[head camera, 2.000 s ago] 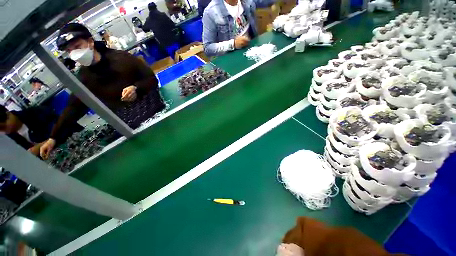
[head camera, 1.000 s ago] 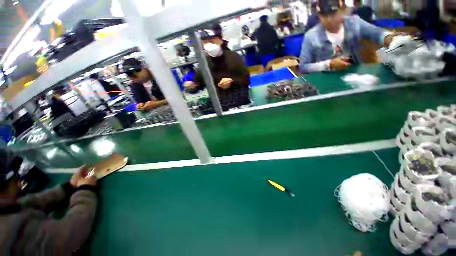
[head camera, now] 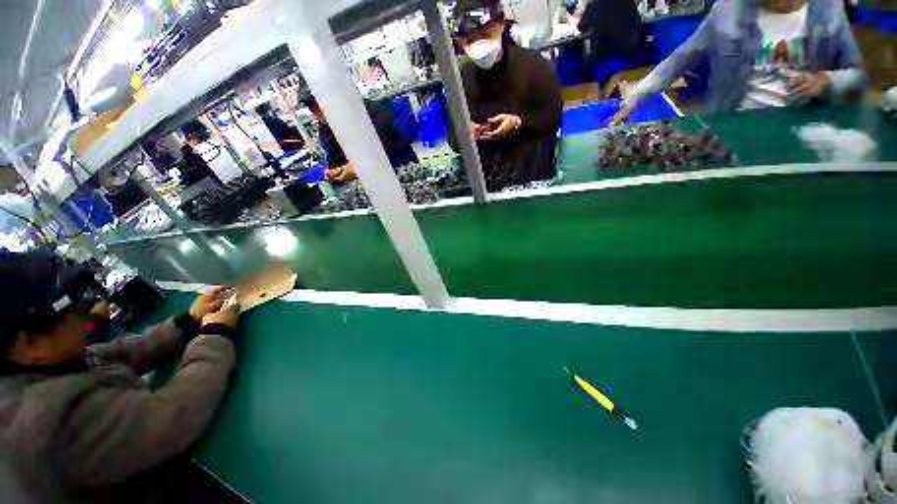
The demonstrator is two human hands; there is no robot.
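Observation:
Neither of my hands is in view. A slim yellow tool (head camera: 596,395) with a thin tip lies on the green bench (head camera: 433,413) in front of me. A bundle of white cords (head camera: 808,458) lies at the lower right, cut off by the bottom edge. Part of another white thing (head camera: 885,468) shows at the right edge beside it, too cut off to name surely.
A pale rail (head camera: 629,315) divides the bench from the green conveyor (head camera: 649,226). A grey post (head camera: 379,187) rises from the rail. At left a person holds a flat brown piece (head camera: 268,285). Opposite, workers sit behind a dark parts heap (head camera: 661,148).
The view has swung left. The tall stacks of white housings have left the frame at right, the neighbour at left shows more fully, and my sleeve and hand, seen earlier, are out of view.

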